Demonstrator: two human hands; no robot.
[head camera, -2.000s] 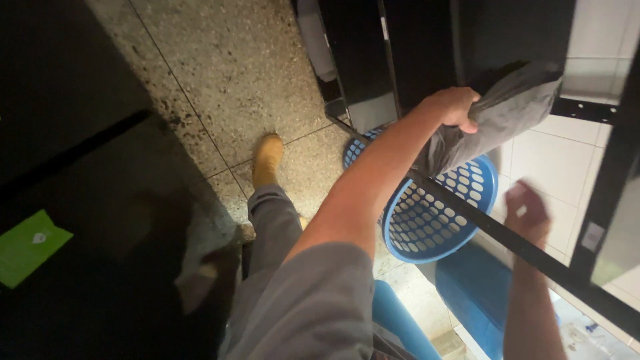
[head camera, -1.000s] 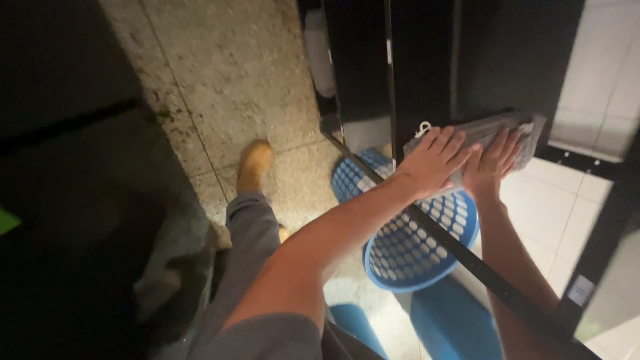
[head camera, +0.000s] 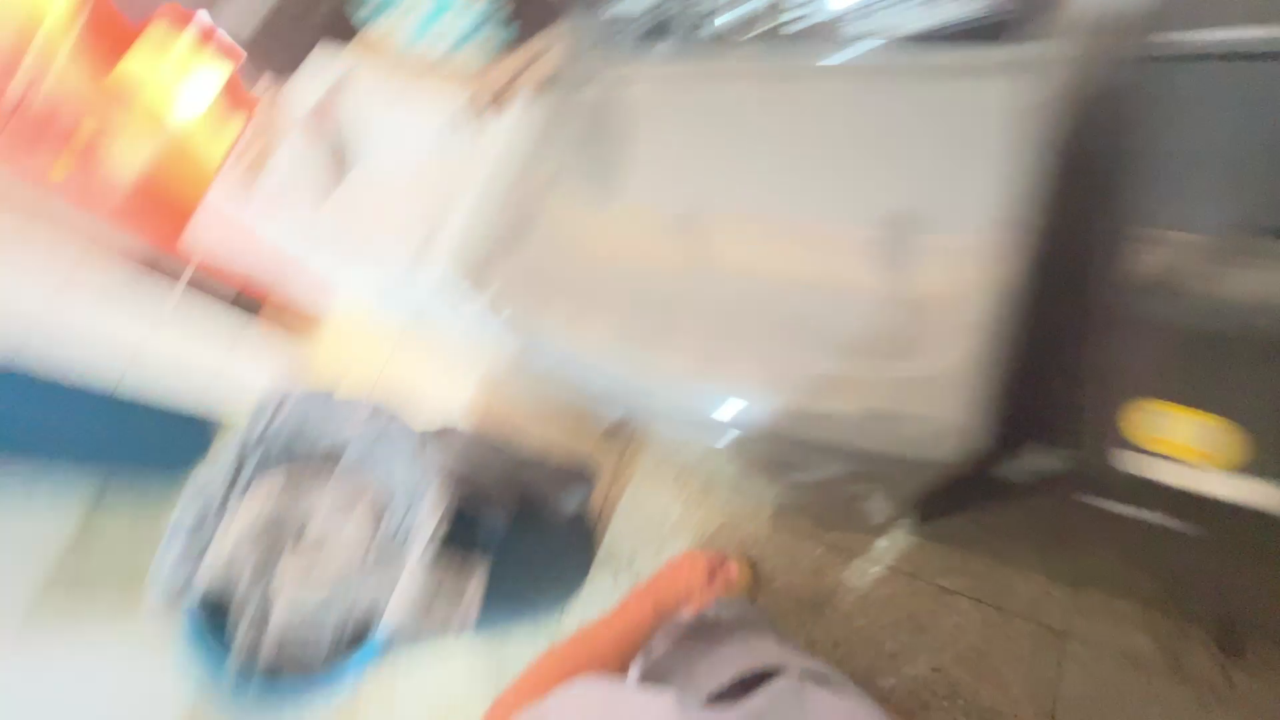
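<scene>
Strong blur covers this view. A bare forearm reaches up from the bottom centre, and what appears to be my left hand (head camera: 715, 577) ends it, beside my grey-clad leg (head camera: 740, 650). Its fingers are smeared, and whether it holds anything cannot be told. My right hand is out of view. At the lower left, a round blue-rimmed basket or tub (head camera: 285, 682) holds a heap of grey and pale cloth (head camera: 300, 540). To its right is a dark blue container (head camera: 535, 545) with dark material at its top.
A large pale, box-like surface (head camera: 780, 250) with a dark edge (head camera: 1050, 270) fills the upper middle. Bright red and yellow items (head camera: 170, 110) stand at the upper left. Brown floor tiles (head camera: 980, 620) lie at the lower right, below a yellow oval object (head camera: 1185, 432).
The view has swung far to another part of the room. Both hands were on a grey folded cloth or bag one second ago; now one hand shows low in view and that item cannot be made out.
</scene>
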